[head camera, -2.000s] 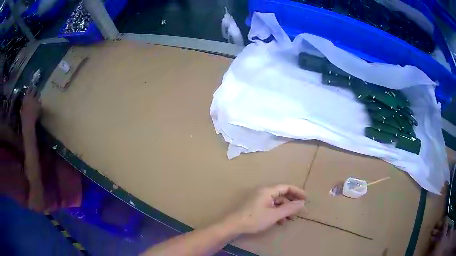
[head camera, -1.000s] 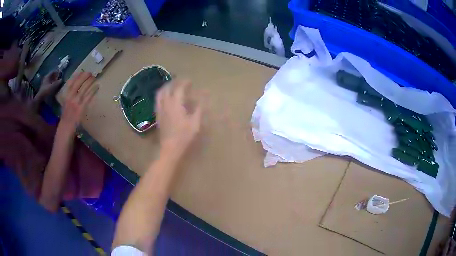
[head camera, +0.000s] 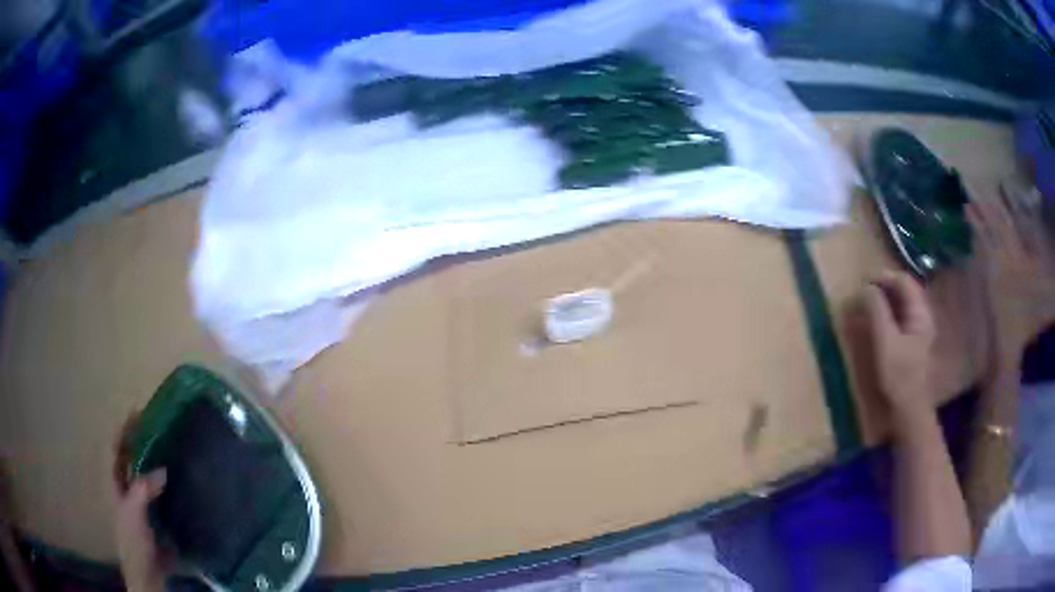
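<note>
My left hand (head camera: 137, 526) is at the lower left, partly cut off by the bottom edge, and holds a green model car body (head camera: 220, 486) by its left side. The body is tilted, with a dark recessed middle and a silver-white rim. My right hand (head camera: 902, 330) is at the right, blurred, its fingers loosely curled; I see nothing in it. It is just below another green body (head camera: 920, 202) on the bench. A white glue cup (head camera: 578, 315) stands mid-bench, a pale stick (head camera: 631, 275) blurred beside it. Green trim parts (head camera: 636, 127) are piled on the white sheet (head camera: 382, 197).
Another person's hand (head camera: 1016, 260) and bracelet-wearing forearm are at the right edge, by the second body. A blue bin (head camera: 428, 14) is behind the sheet. A green strip (head camera: 821, 335) crosses the cardboard bench. A small dark mark (head camera: 755, 426) lies near the front edge.
The view has swung right, so the cup and sheet appear farther left. The body that lay on the bench at the left is now in my left hand. My right hand and the second body have come into view.
</note>
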